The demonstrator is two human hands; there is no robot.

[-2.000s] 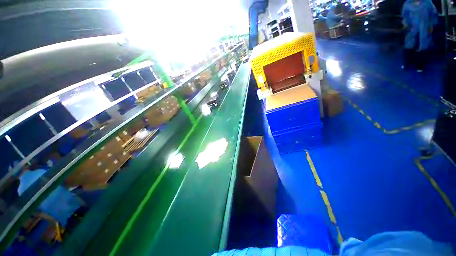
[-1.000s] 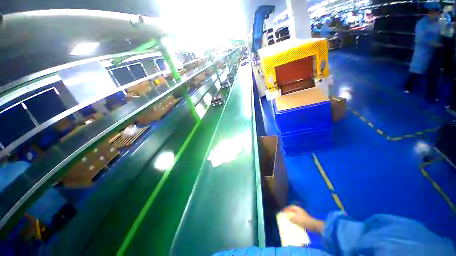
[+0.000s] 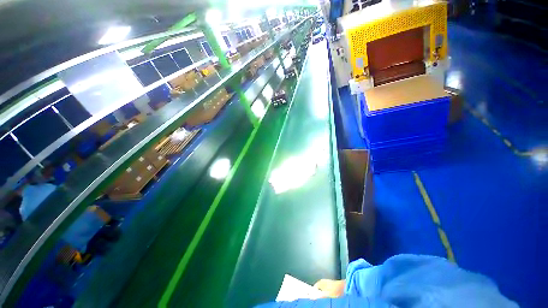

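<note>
A white-looking label sheet [image 3: 295, 289] shows at the bottom edge, over the near end of the glossy green bench [image 3: 288, 240]. My right hand [image 3: 330, 287] holds its right side; the blue sleeve hides most of the hand and the fingertips are unclear. The sheet's lower part is hidden by my clothing and the picture's edge. No print can be read on it. My left hand is out of the picture.
An open brown carton [image 3: 359, 207] stands against the bench's right side. Beyond it are stacked blue crates [image 3: 408, 129] and a yellow machine [image 3: 354, 39]. Small dark items [image 3: 279, 98] lie on the conveyor [image 3: 204, 252] left of the bench.
My right hand came into view holding the pale sheet right of the bench, then moved left over the bench's near end. The camera view has shifted; the machine appears larger and further right.
</note>
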